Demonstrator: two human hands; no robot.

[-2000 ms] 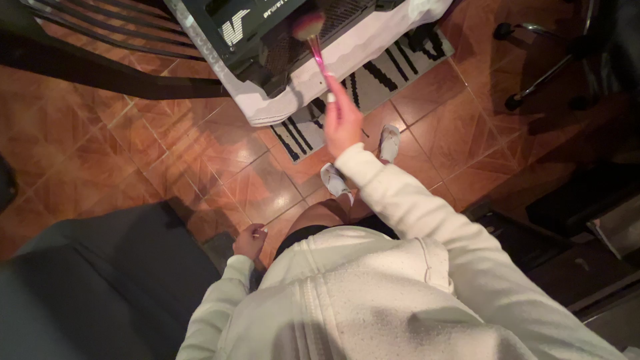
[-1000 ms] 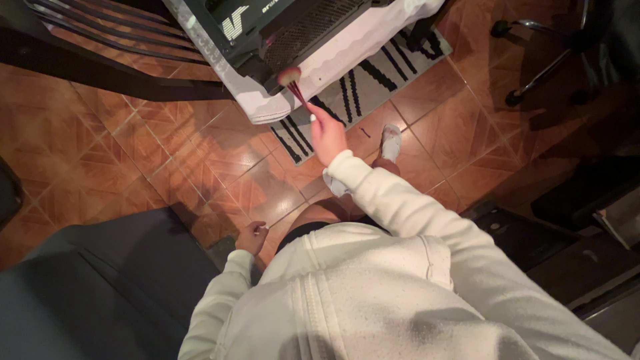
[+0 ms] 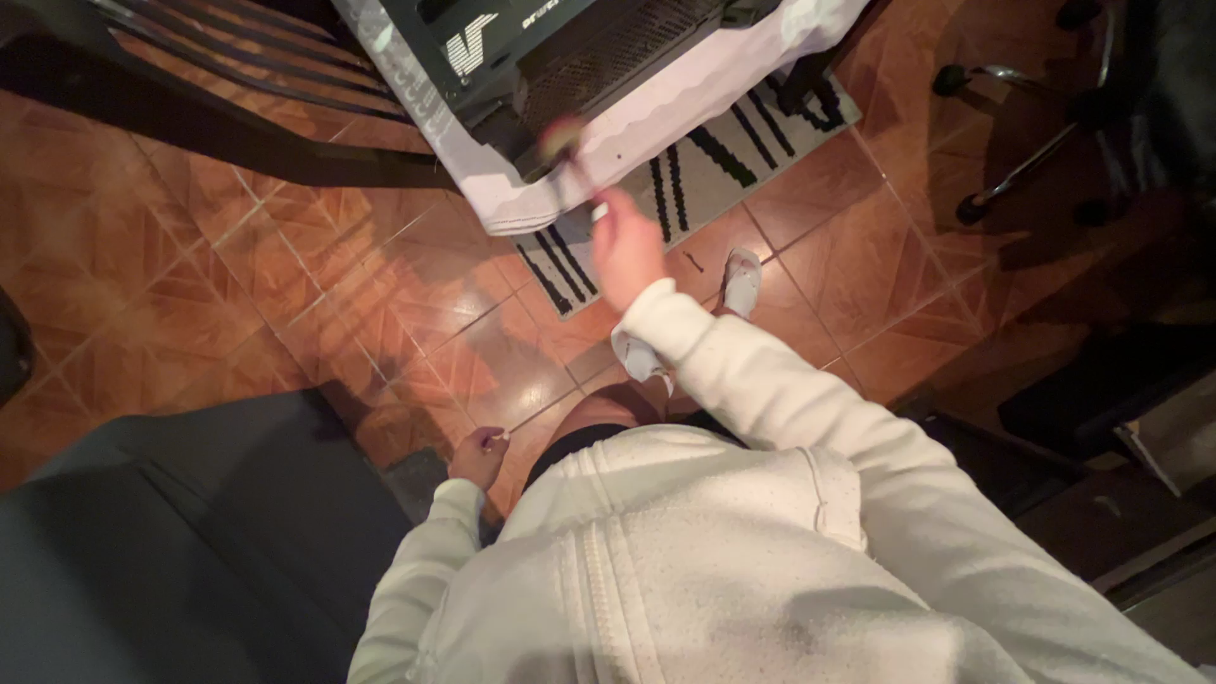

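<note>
My right hand (image 3: 627, 242) grips the thin handle of a soft-bristled brush (image 3: 560, 142), blurred, its bristles at the lower front corner of a black computer case (image 3: 589, 62). The case has a perforated mesh panel and lies on a table with a pale cloth (image 3: 655, 114). Whether the bristles touch the case cannot be told. My left hand (image 3: 480, 456) hangs low beside my thigh with its fingers curled; no object shows clearly in it.
A dark slatted chair (image 3: 285, 152) stands left of the table. Under the table edge lies a striped rug (image 3: 703, 161) on the tiled floor. At the upper right is a wheeled chair base (image 3: 1026, 171). Dark grey furniture (image 3: 190, 532) fills the lower left.
The brush in my right hand has moved from over the case's mesh panel, two seconds ago, down and left to its corner. My left hand has stayed low.
</note>
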